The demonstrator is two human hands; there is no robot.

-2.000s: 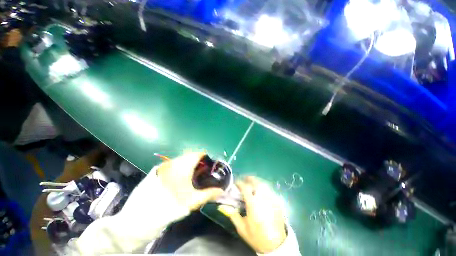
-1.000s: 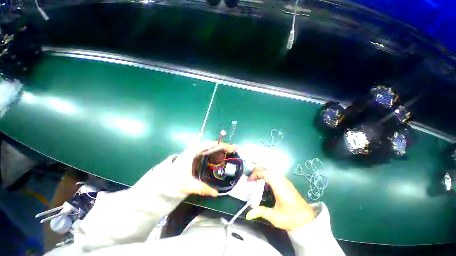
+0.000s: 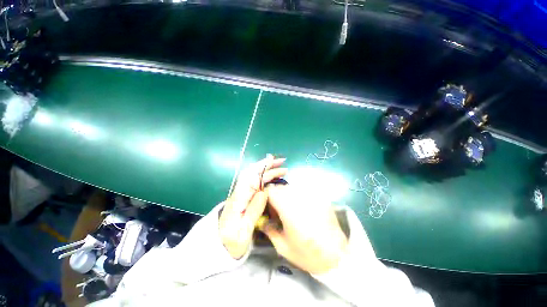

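Note:
My left hand (image 3: pixel 241 213) and my right hand (image 3: pixel 307 225) are together over the near edge of the green belt. They cover most of what is between them. A small dark part of the camera housing (image 3: pixel 277 181) shows at the fingertips. A thin red wire (image 3: pixel 262 178) lies along my left fingers. A yellow patch (image 3: pixel 262 223) shows between the hands below, too blurred to name. The housing's open end and its bracket are hidden.
A cluster of camera modules (image 3: pixel 424 149) stands on the green belt (image 3: pixel 180 108) at the right. Thin pale loose wire (image 3: pixel 378 195) lies right of my hands. Jumbled camera parts (image 3: pixel 131 241) are below left. A hanging cable plug (image 3: pixel 343 33) is at the top.
The open housing with its wires, visible earlier, is now mostly covered. My right hand has moved left, over it and against my left hand. The view has tilted and shifted.

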